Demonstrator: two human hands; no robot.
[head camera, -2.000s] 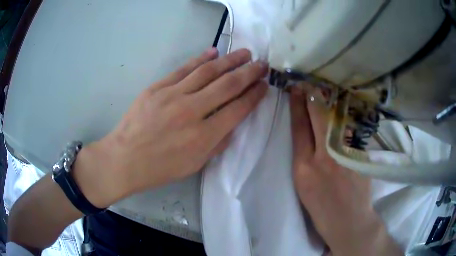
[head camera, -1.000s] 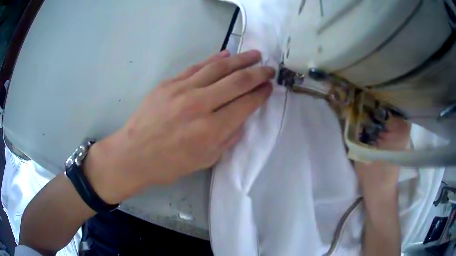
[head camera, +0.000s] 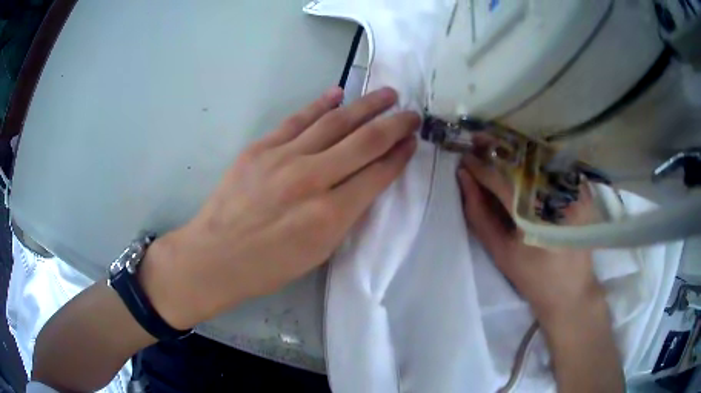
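Observation:
White cloth (head camera: 400, 307) lies under the sewing machine head and hangs over the table's front edge. A thin brownish seam line (head camera: 432, 180) runs down it from the presser foot (head camera: 436, 129). My left hand (head camera: 307, 184) lies flat on the cloth's left part, fingers spread a little, fingertips just left of the presser foot. My right hand (head camera: 530, 246) is on the cloth right of the seam, its fingers partly hidden under the machine head and the yellowed guard (head camera: 530, 207). Whether it pinches the cloth cannot be seen.
The cream machine head (head camera: 538, 61) fills the upper right. The pale table (head camera: 138, 138) lies to the left, with its dark edge at the far left. More white cloth (head camera: 46, 307) hangs below the table at the lower left. A dark label shows at the lower right.
My right hand moved away from the needle to the right, then came back toward it. The cloth right of the seam is spread wider. My left hand has shifted slightly right.

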